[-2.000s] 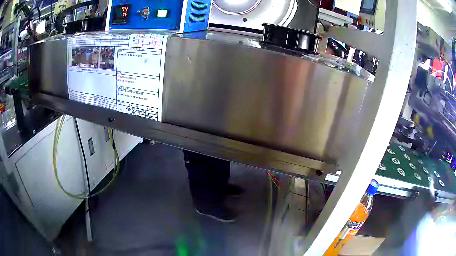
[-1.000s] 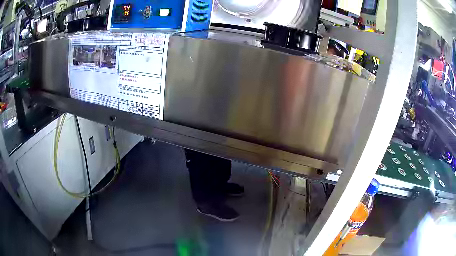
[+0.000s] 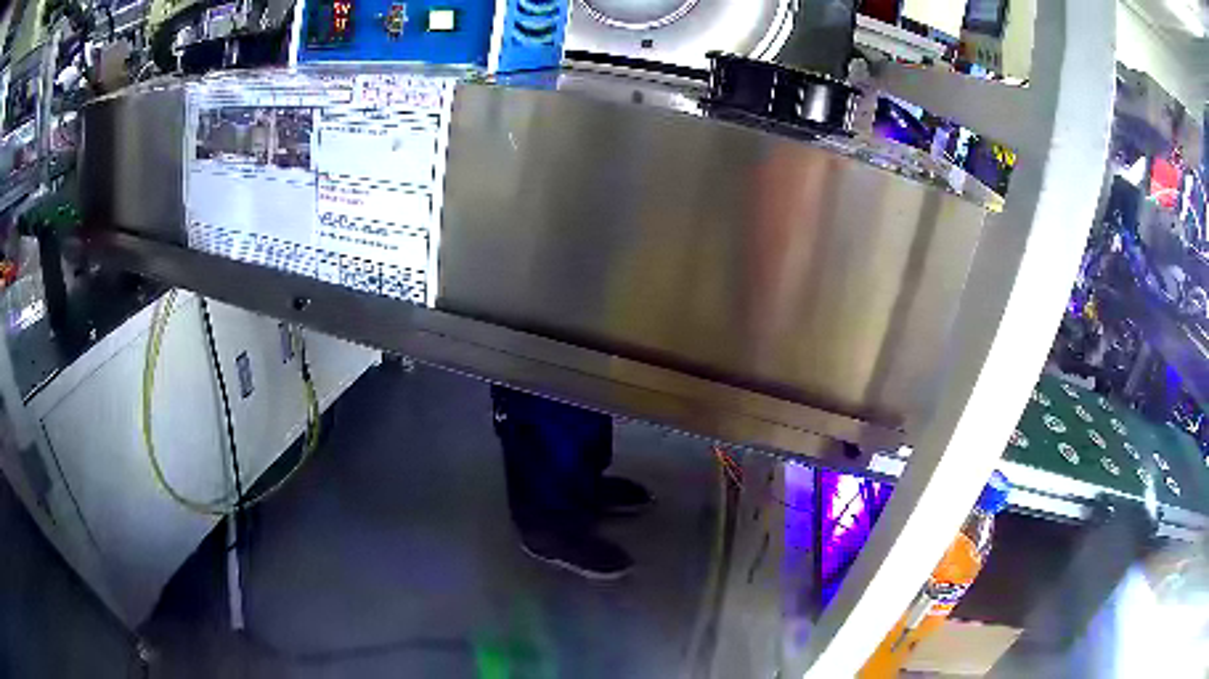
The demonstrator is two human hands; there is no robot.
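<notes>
Neither of my hands is in view. A brushed steel front panel [image 3: 690, 252] lies nearest in front of me. A white instruction sheet [image 3: 312, 186] with photos is on its left part. The blue control box [image 3: 398, 36] stands above the sheet, cut off by the top edge, with a red display and a lit pale green switch. A black fan [image 3: 782, 96] stands on the bench edge, right of a round silver part [image 3: 663, 20].
A thick white frame post [image 3: 1008, 318] slants down the right side. Behind it are a green conveyor belt [image 3: 1094, 438] with rows of discs, an orange drink bottle [image 3: 939, 584] and cardboard [image 3: 961, 647]. A person's legs [image 3: 557, 464] show below the panel. A yellow hose [image 3: 153, 425] hangs left.
The view has shifted slightly. Purple light now shows below the panel at right, between the panel and the post. The person's legs stay in nearly the same place.
</notes>
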